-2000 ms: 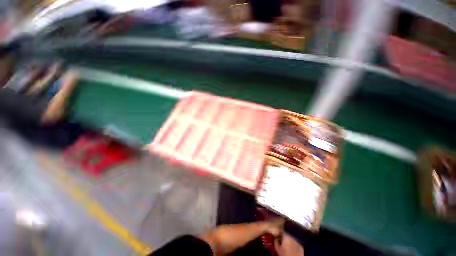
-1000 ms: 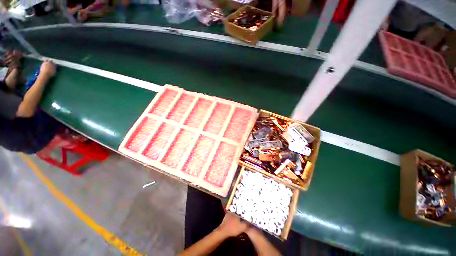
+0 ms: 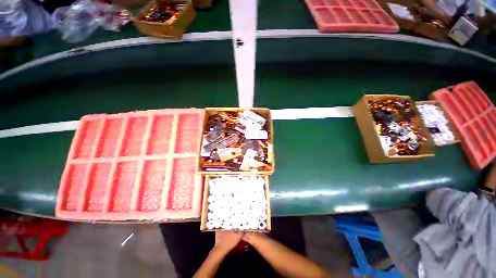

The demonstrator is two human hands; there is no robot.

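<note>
The white-parts box [image 3: 237, 203] lies at the bench's near edge, filled with small white parts. My left hand [image 3: 228, 238] and my right hand [image 3: 253, 237] are close together below its near side; the fingers are small and partly hidden, so their hold cannot be told. The metal-parts box [image 3: 237, 140] stands just beyond, full of copper, silver and dark pieces. The pink compartment tray [image 3: 130, 163] lies left of both boxes, its ten pockets showing no parts.
The green bench [image 3: 310, 187] runs across. A white post [image 3: 244, 59] rises beyond the boxes. At right are another metal-parts box [image 3: 400, 127], white-parts box, pink tray and a person's arm. A red stool [image 3: 32, 233] is lower left, a blue stool [image 3: 361, 244] lower right.
The view has swung right and levelled, so the tray and boxes appear further left and straighter. The neighbour at right has come into view; the one at left has gone out. My hands remain by the white-parts box.
</note>
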